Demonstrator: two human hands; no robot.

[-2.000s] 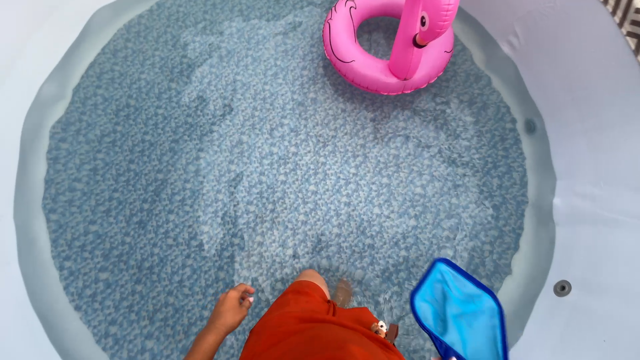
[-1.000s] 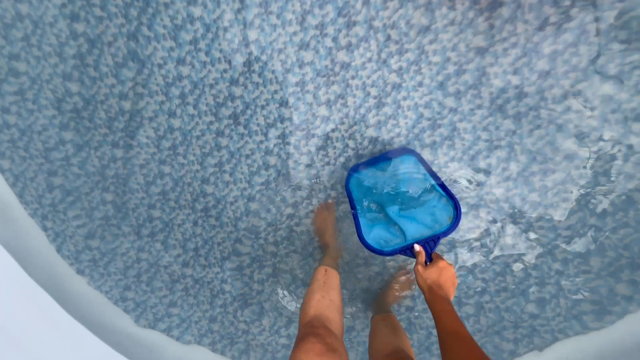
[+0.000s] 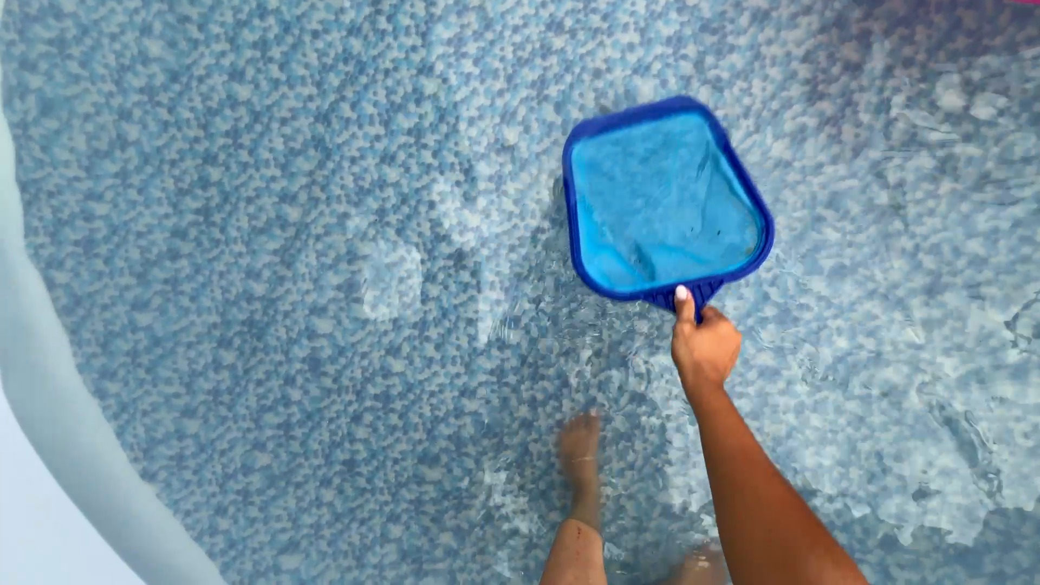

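My right hand (image 3: 705, 345) grips the short handle of a blue pool skimmer net (image 3: 666, 199), its thumb lying along the top near the frame. The net's mesh is light blue inside a darker blue rim, and it lies at the water surface, pointing away from me. A few tiny dark specks show in the mesh. My left hand is out of view.
Shallow water covers the mottled blue pool floor (image 3: 284, 366). The pale pool wall (image 3: 49, 349) curves along the left edge. My legs stand in the water at the bottom, one foot (image 3: 580, 443) below the net. A bit of pink shows at the top right corner.
Since one second ago, my right hand has moved the net forward, away from my feet. Two seconds ago a pink flamingo float was in full view. The view has shifted much.
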